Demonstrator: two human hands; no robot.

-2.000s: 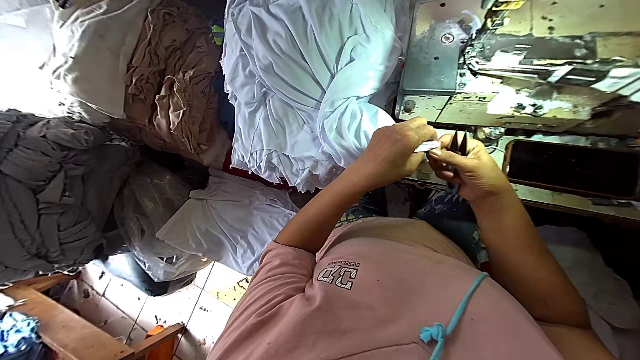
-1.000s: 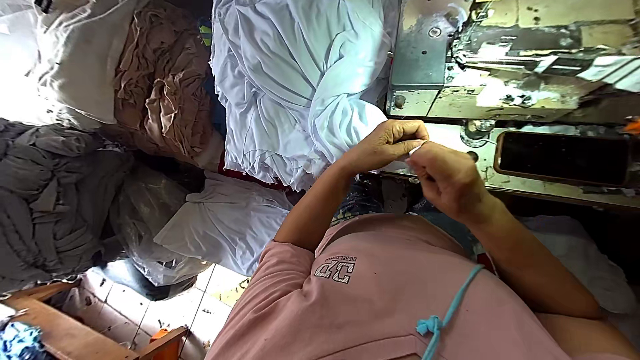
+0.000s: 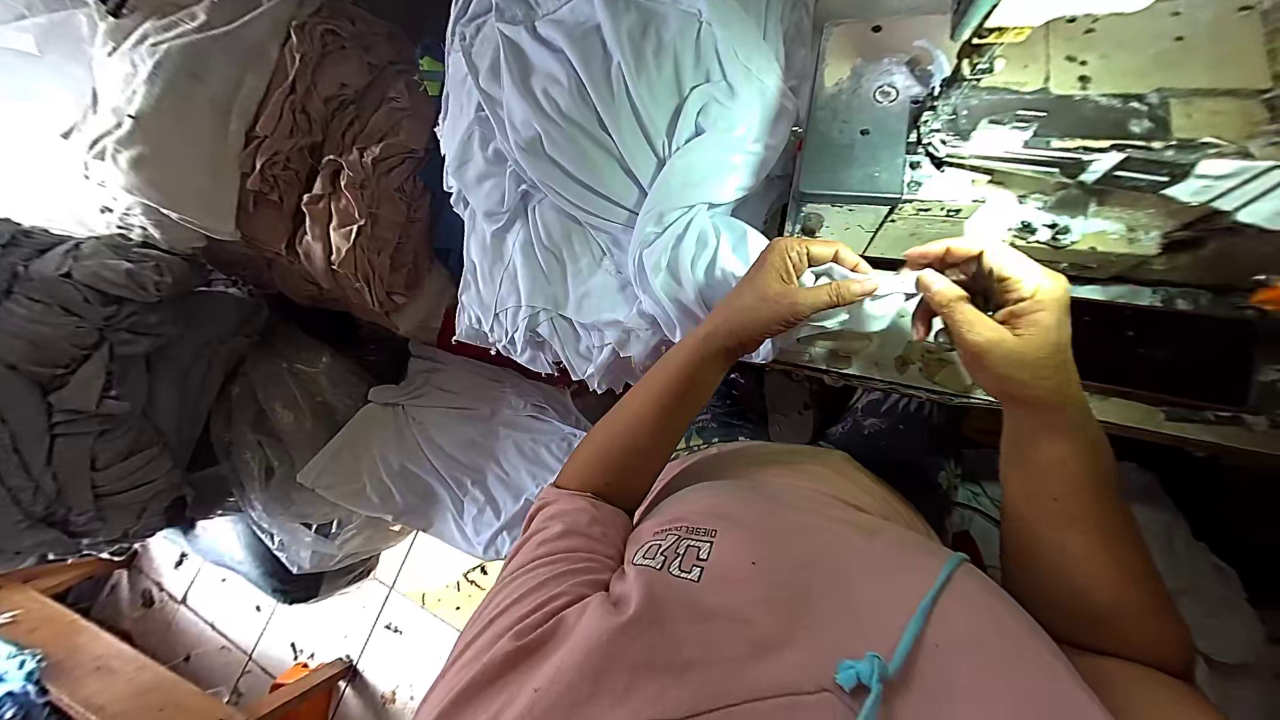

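My left hand (image 3: 795, 290) pinches the edge of a small piece of white fabric (image 3: 850, 305) between thumb and fingertips. Facing it, my right hand (image 3: 1000, 315) has thumb and forefinger closed on the other end of the same piece. Both hands are over the front edge of the sewing machine table (image 3: 900, 365). Left of them a large heap of white fabric (image 3: 600, 170) lies with a twisted fold hanging beside my left hand. Whether anything else is inside my right hand's curled fingers is hidden.
A sewing machine (image 3: 860, 120) stands beyond my hands, and a dark phone-like rectangular object (image 3: 1170, 350) lies at the right. Brown fabric (image 3: 340, 180), grey fabric (image 3: 90, 390) and a clear plastic bag (image 3: 290, 430) are at the left. A wooden bench (image 3: 100, 650) stands lower left on the tiled floor.
Dark pointed snips showed at my right hand two seconds ago; they are not visible now. My hands, close together one second ago, have moved slightly apart, with the white piece showing between them.
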